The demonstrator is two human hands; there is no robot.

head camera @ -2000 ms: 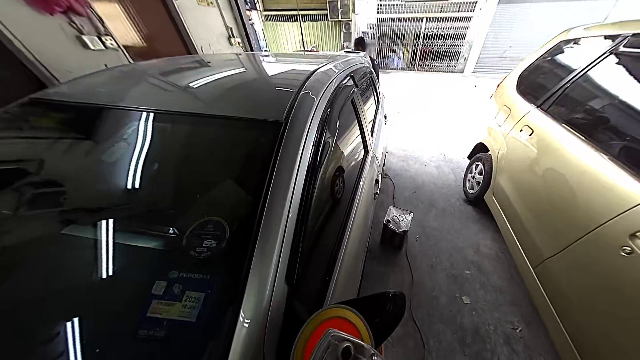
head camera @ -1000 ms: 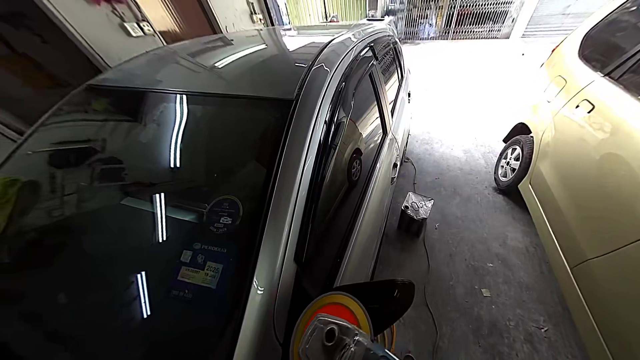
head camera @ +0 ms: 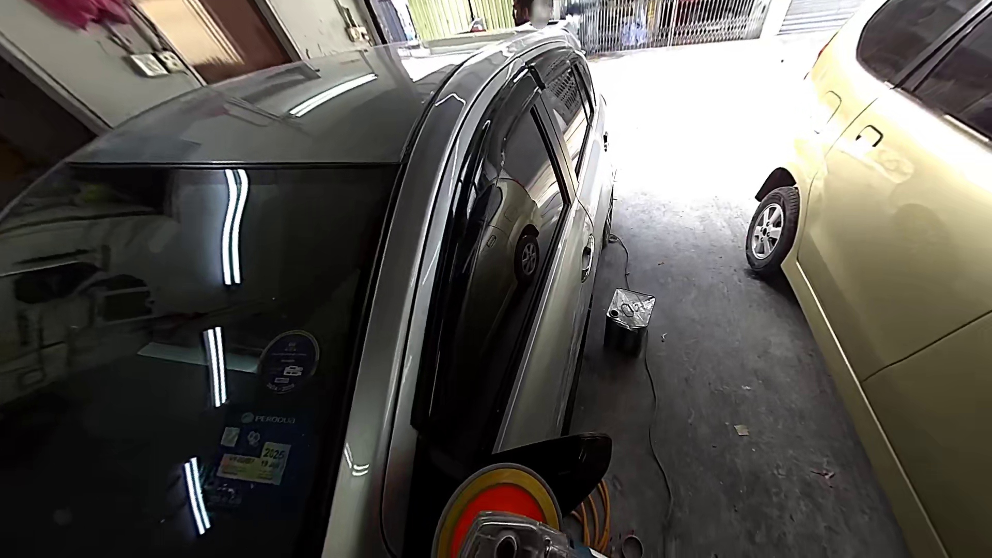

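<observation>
Neither of my hands shows in the head view. A power polisher (head camera: pixel 515 536) with a round orange and yellow pad (head camera: pixel 496 504) comes in at the bottom edge, beside the black side mirror (head camera: pixel 570 465) of a grey car. What holds the polisher is out of view. The car's windshield (head camera: pixel 294 256) fills the left, with stickers low on it and light tubes reflected in the glass. The grey front pillar (head camera: pixel 387 310) and the dark side window (head camera: pixel 496 310) lie just beyond the polisher.
A gold car (head camera: pixel 891 232) stands on the right. On the floor between the cars are a square metal can (head camera: pixel 629 318), a dark cable (head camera: pixel 653 418) and an orange hose (head camera: pixel 595 519). Part of a person (head camera: pixel 527 11) shows beyond the grey car's roof.
The polisher stays beside the side mirror in all frames. The view has shifted somewhat, and no other plain movement shows.
</observation>
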